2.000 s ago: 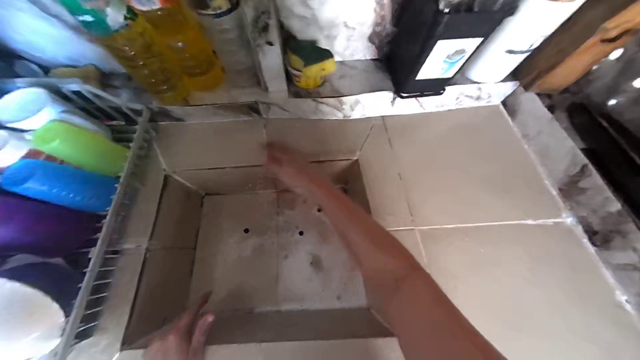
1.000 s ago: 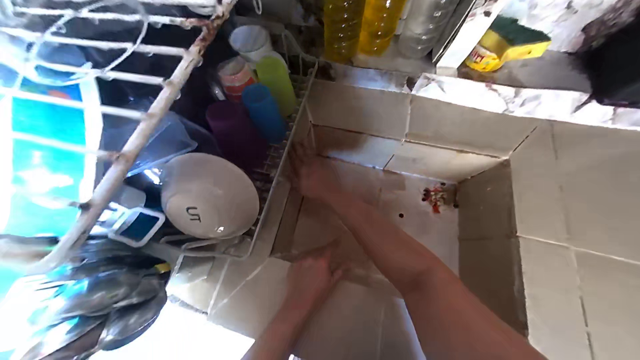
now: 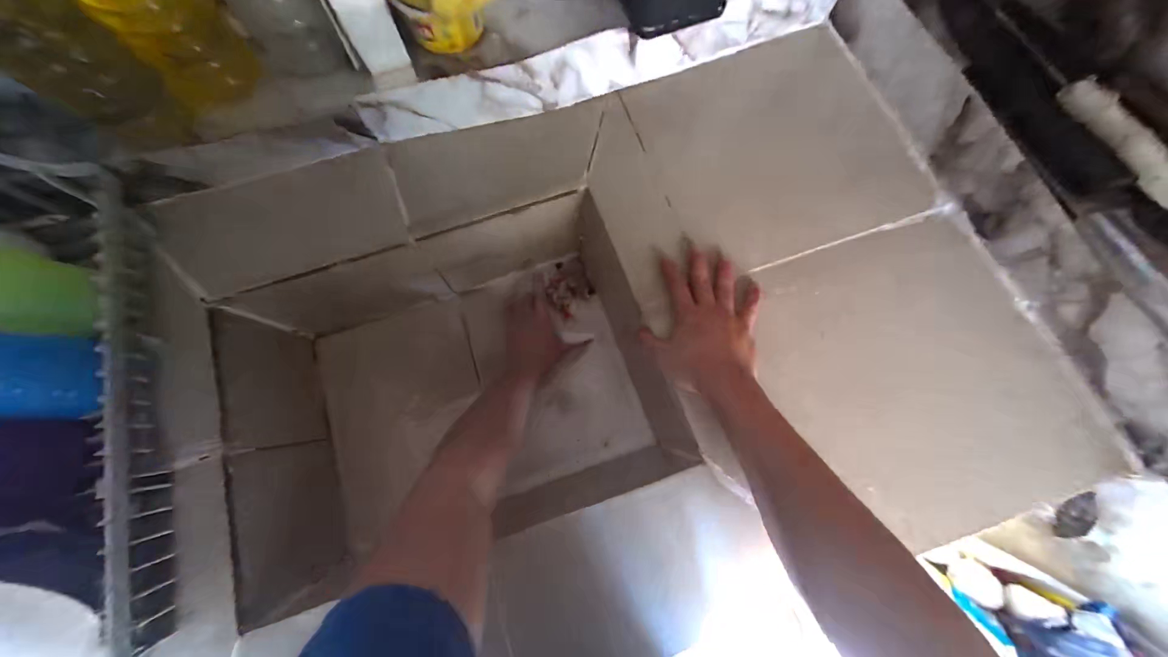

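Note:
My left hand [image 3: 537, 333] reaches down into the tiled sink basin [image 3: 392, 374], low over its floor and beside a small heap of food scraps [image 3: 568, 288] in the far right corner. Its thumb is spread from the fingers, and nothing shows in its grip. Flat on the beige tiled counter [image 3: 912, 365], just right of the basin's edge, rests my right hand [image 3: 707, 319] with its fingers apart and nothing held. The fingertips of the left hand are blurred.
A wire dish rack [image 3: 117, 411] with coloured cups stands along the left edge. Behind the basin are bottles of yellow liquid [image 3: 173, 46], a yellow container [image 3: 447, 26] and the base of a black object [image 3: 671, 14]. A marble-patterned ledge [image 3: 511, 87] borders the back.
My left hand has moved into the basin, near the scraps at the far right corner. My right hand has left the basin's inside and lies on the counter. The view has swung right.

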